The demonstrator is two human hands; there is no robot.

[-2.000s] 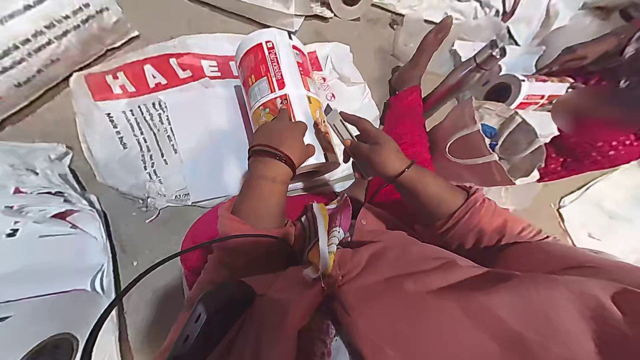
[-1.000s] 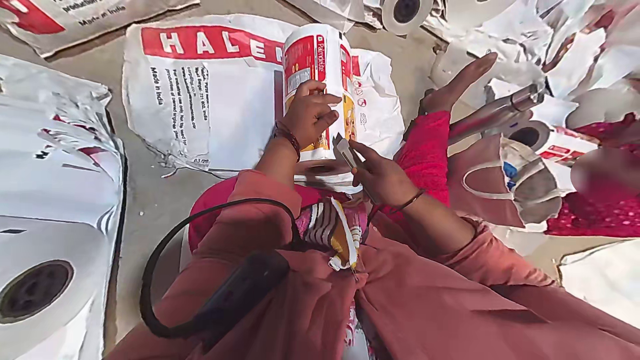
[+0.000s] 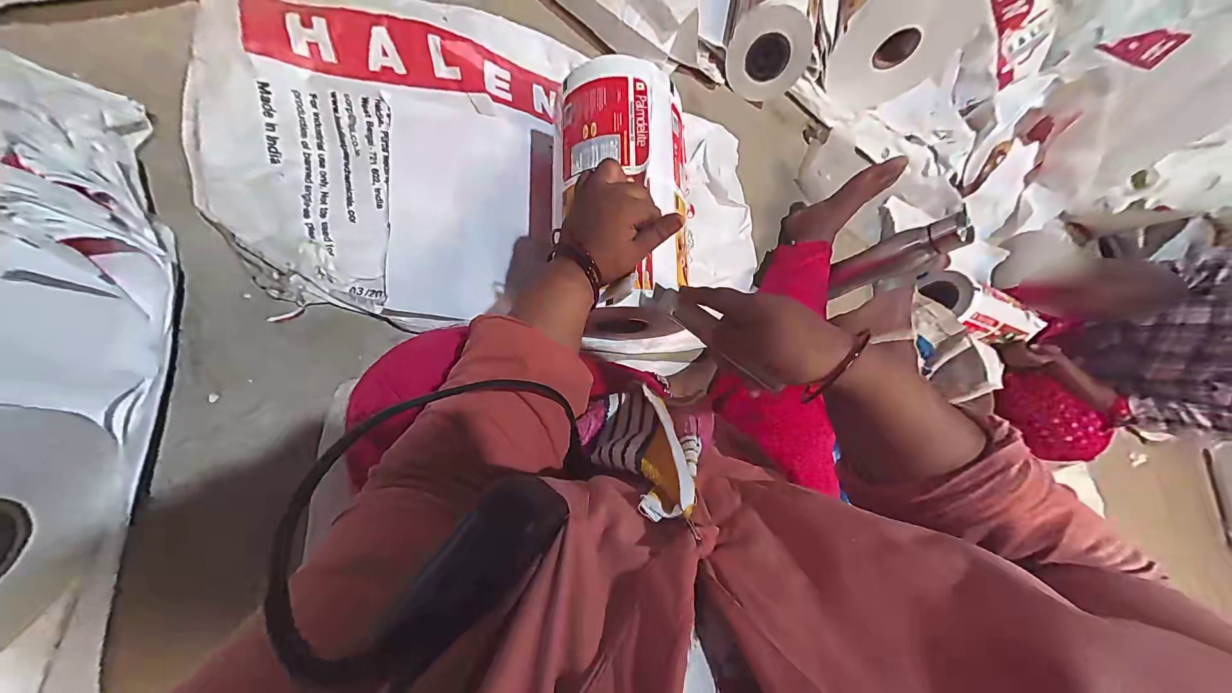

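Note:
A roll of printed plastic film (image 3: 616, 115), white with red and yellow print, lies on a flattened white sack (image 3: 462, 192) before me. My left hand (image 3: 616, 226) rests on top of the roll with curled fingers and its thumb out to the right; whether it grips any film cannot be told. By the roll's near right end is my right hand (image 3: 770, 332), closed on a flat grey tool (image 3: 741, 361) that is partly hidden and blurred. The roll's near end with its core hole (image 3: 626, 325) faces me, just left of that hand.
A large white wrapped roll (image 3: 67, 481) lies at the left. More film rolls (image 3: 767, 56) stand at the top. On the right are a metal tube (image 3: 900, 255), another printed roll (image 3: 991, 308), crumpled white wrapping (image 3: 1068, 125) and another person's arm (image 3: 1083, 380). A black cable (image 3: 289, 539) crosses my sleeve.
My right hand has moved down from the roll's side toward its near end, with the tool still in it. My left hand stays on the roll, its fingers now more curled. The view has shifted.

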